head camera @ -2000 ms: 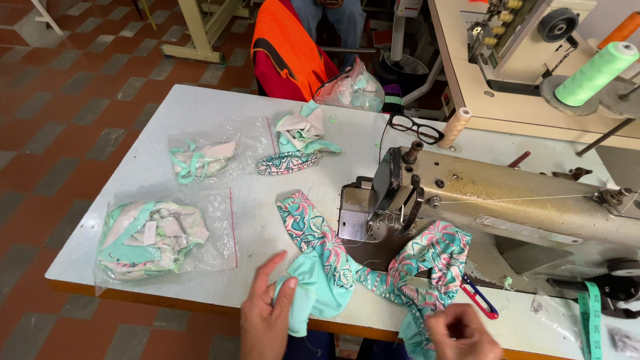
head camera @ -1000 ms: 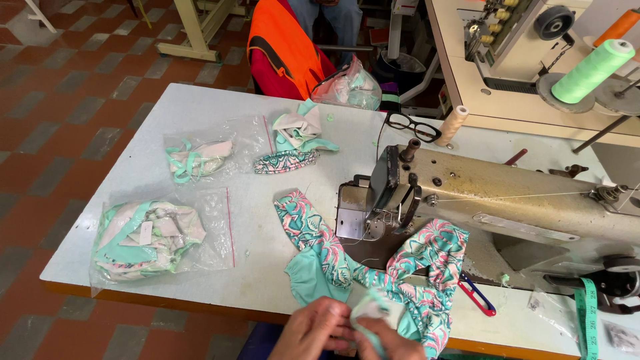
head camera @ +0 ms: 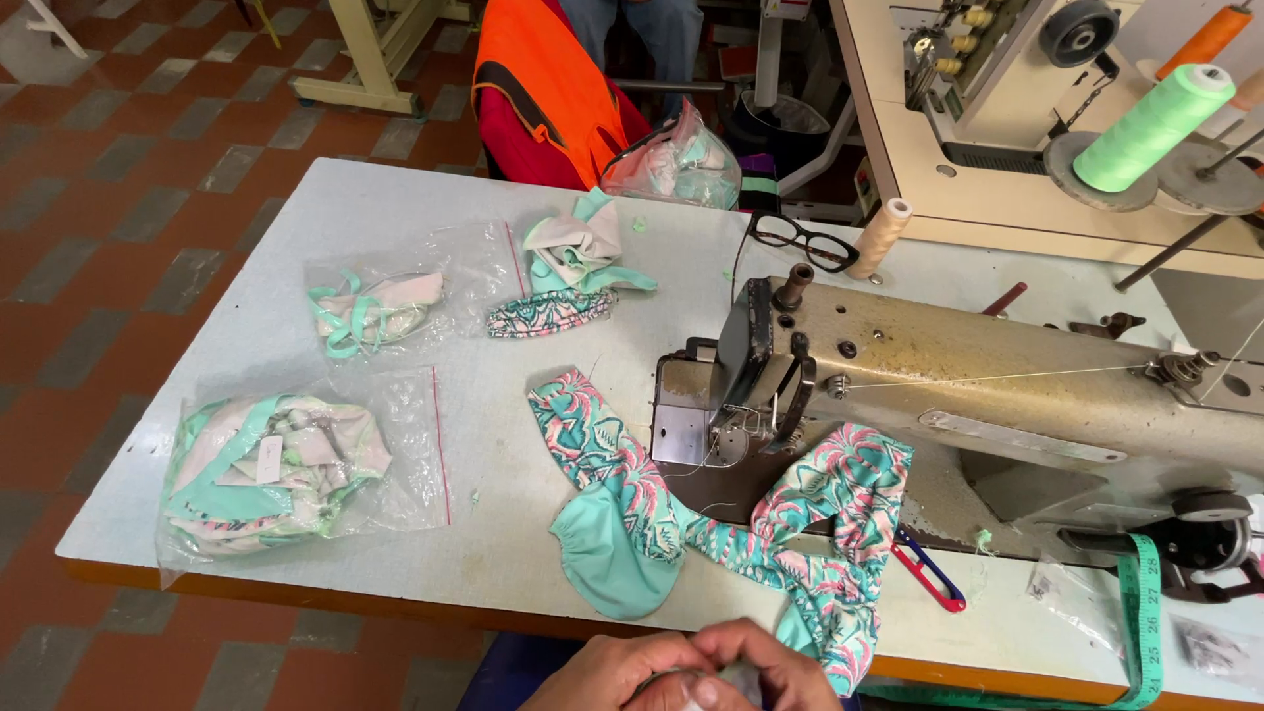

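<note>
My left hand [head camera: 632,671] and my right hand [head camera: 775,667] meet at the table's front edge, low in the view. Between their fingers is a small pale piece, mostly hidden, probably cloth. Just beyond them lies a printed turquoise and pink garment [head camera: 731,543], with a plain turquoise cup [head camera: 622,553] on its left. Its right part rests against the bed of the sewing machine [head camera: 948,375]. Red and blue thread snips [head camera: 928,573] lie to the right of the garment.
Clear bags of cloth pieces [head camera: 281,474] [head camera: 380,311] lie at left, with loose fabric parts [head camera: 578,247] behind. Eyeglasses [head camera: 805,242] and a beige thread cone [head camera: 881,239] stand behind the machine. A green tape measure [head camera: 1144,622] hangs at right. A seated person's legs [head camera: 642,39] show beyond the table.
My hands, apart two seconds ago over the garment, have come together and moved down to the table's front edge. The plain turquoise cup now lies uncovered by my hands.
</note>
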